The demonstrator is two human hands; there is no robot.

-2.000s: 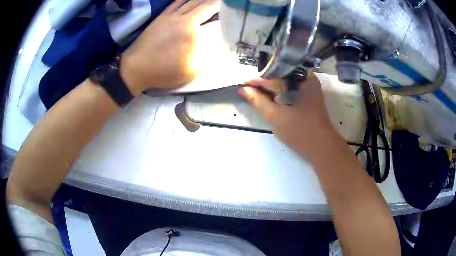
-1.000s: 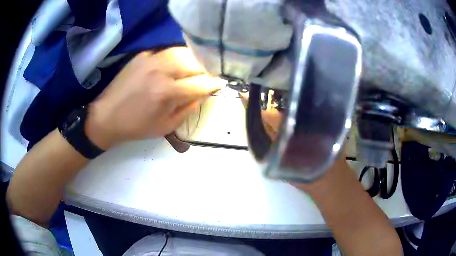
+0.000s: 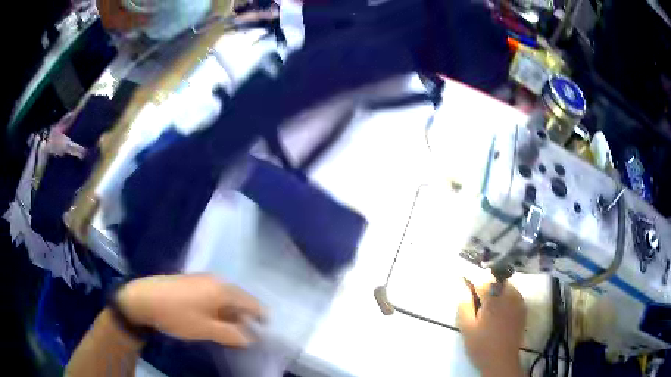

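Observation:
My left hand (image 3: 195, 309) is at the lower left with its fingers curled on a blurred white cloth (image 3: 272, 280). A navy-blue rectangular patch (image 3: 309, 213) lies on the upper part of this cloth. Dark navy fabric (image 3: 294, 88) stretches behind it. The sewing machine head (image 3: 552, 191) stands at the right. My right hand (image 3: 494, 328) is below the needle area, cut off by the lower edge. A small dark thing shows by its fingers; whether they grip it cannot be told.
Black-handled scissors (image 3: 555, 346) lie right of my right hand, partly cut off. A jar with a blue lid (image 3: 565, 96) stands behind the machine. Cardboard-edged surface (image 3: 110, 166) and more dark and pale cloth are at the left. A blurred person's part (image 3: 158, 15) shows at the top left.
The view has swung left and back, so the machine now appears at the right. My left hand has moved away from the needle to the white cloth; the blue patch now shows.

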